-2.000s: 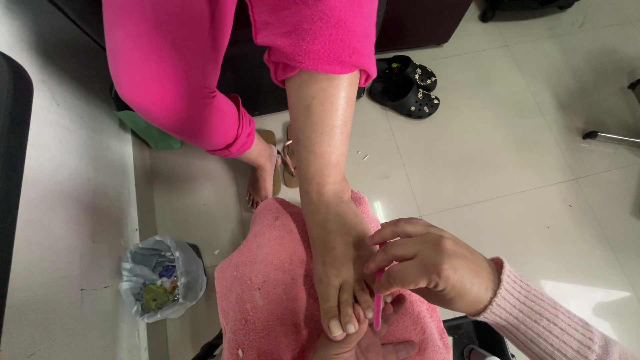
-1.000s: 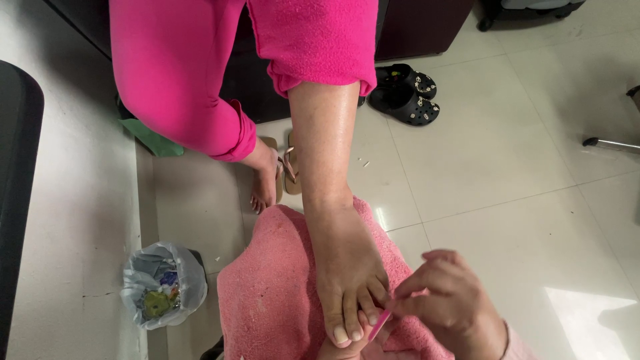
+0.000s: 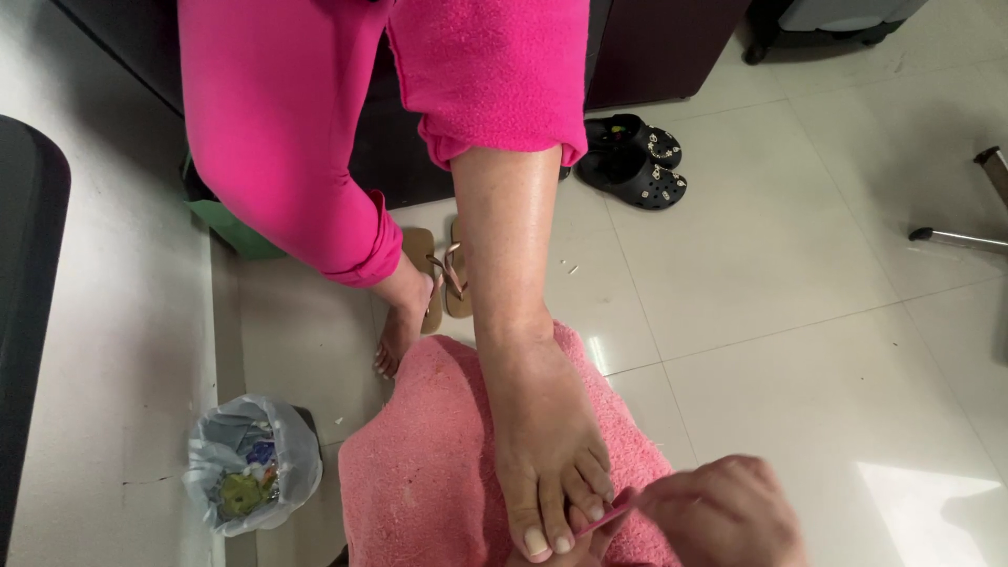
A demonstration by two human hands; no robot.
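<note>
Another person's bare foot [image 3: 543, 425] rests on a pink towel [image 3: 425, 465], toes toward me. My right hand [image 3: 720, 512], slightly blurred, holds a thin pink nail file [image 3: 605, 520] whose far end lies at the toes. Under the toe tips is my left hand [image 3: 567, 556], mostly hidden by the foot and cut off by the bottom edge; its fingers touch the toes.
A lined waste bin [image 3: 303, 465] with rubbish stands at the lower left, beside the wall. The person's other foot [image 3: 400, 335] is by tan flip-flops [image 3: 457, 272]. Black clogs [image 3: 638, 165] lie on the tiled floor. A chair leg [image 3: 957, 239] shows at the right.
My right hand has moved right and down from over the toes, still with the pink file. The file has gone from nearly upright in the view to slanting across the toes.
</note>
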